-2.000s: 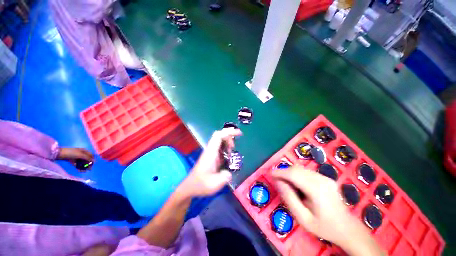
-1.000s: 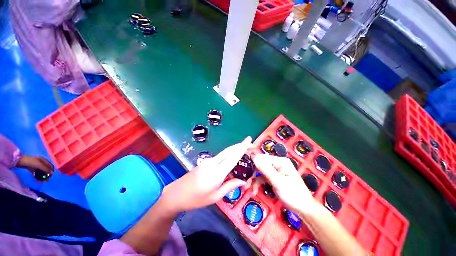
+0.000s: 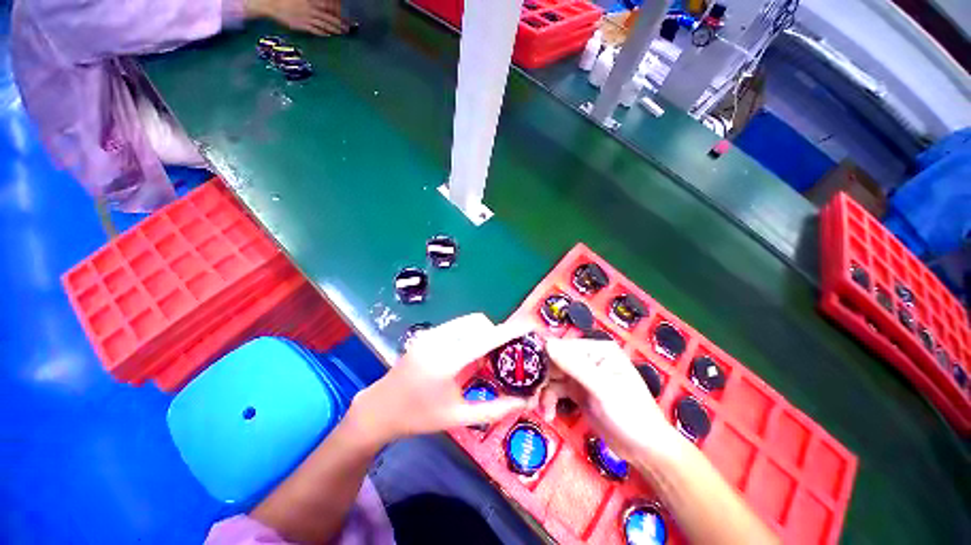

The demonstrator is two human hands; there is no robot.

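Observation:
My left hand (image 3: 431,373) holds a round black unit (image 3: 520,364) with a red and white patterned face between thumb and fingers, above the near left part of the red compartment tray (image 3: 783,452). My right hand (image 3: 612,394) touches the unit's right side with its fingertips. The tray pockets hold dark-faced units (image 3: 692,418) and blue-faced units (image 3: 527,447). My hands hide some pockets. Two labelled units (image 3: 411,284) lie on the green bench left of the tray, and another is partly hidden behind my left hand.
A white upright (image 3: 484,106) stands on the bench (image 3: 351,160). Several units (image 3: 284,58) lie at its far left, near a person's hand. Stacked red trays (image 3: 181,271) and a blue stool (image 3: 250,415) are at left. Another filled red tray (image 3: 894,287) is at right.
Both hands came together at the unit over the tray. Its face now shows a red and white pattern instead of white marks. The other person's hand came onto the far bench.

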